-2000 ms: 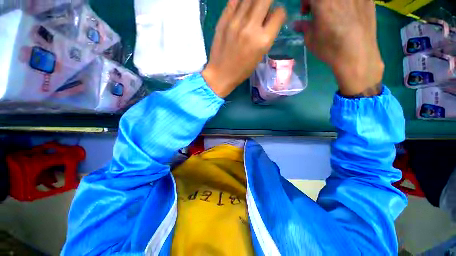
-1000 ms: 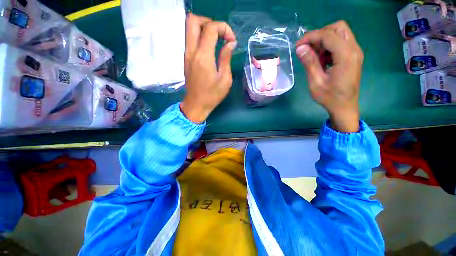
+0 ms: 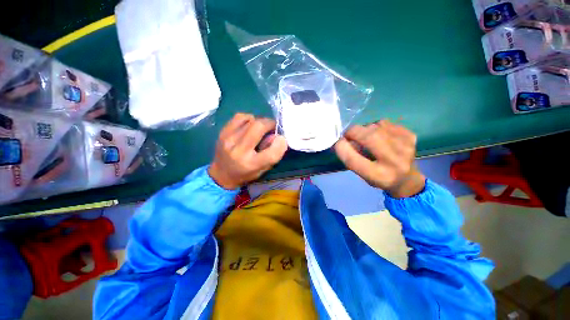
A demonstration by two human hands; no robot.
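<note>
A retail box [image 3: 310, 122] stands near the bench's front edge in front of me, its top white with a dark patch. A clear poly bag [image 3: 300, 56] lies around and beyond it, its crinkled film spreading away from me. My left hand [image 3: 249, 150] pinches the bag at the box's left side. My right hand [image 3: 377, 153] pinches it at the right side. How far the box sits inside the bag is hard to tell. A stack of poly bags [image 3: 167, 65] lies left of the box.
Bagged boxes [image 3: 47, 147] crowd the far left. Unbagged boxes [image 3: 531, 59] stand in a row at the upper right. The green bench [image 3: 425, 75] has a yellow strip [image 3: 81, 26] at the back left. Red stools [image 3: 69, 253] stand below, with cartons [image 3: 531, 303] at the lower right.
My hands have come down and closed in on the box's two sides. The clear film, earlier beyond the box, now spreads around it. The whole view has shifted and turned slightly.
</note>
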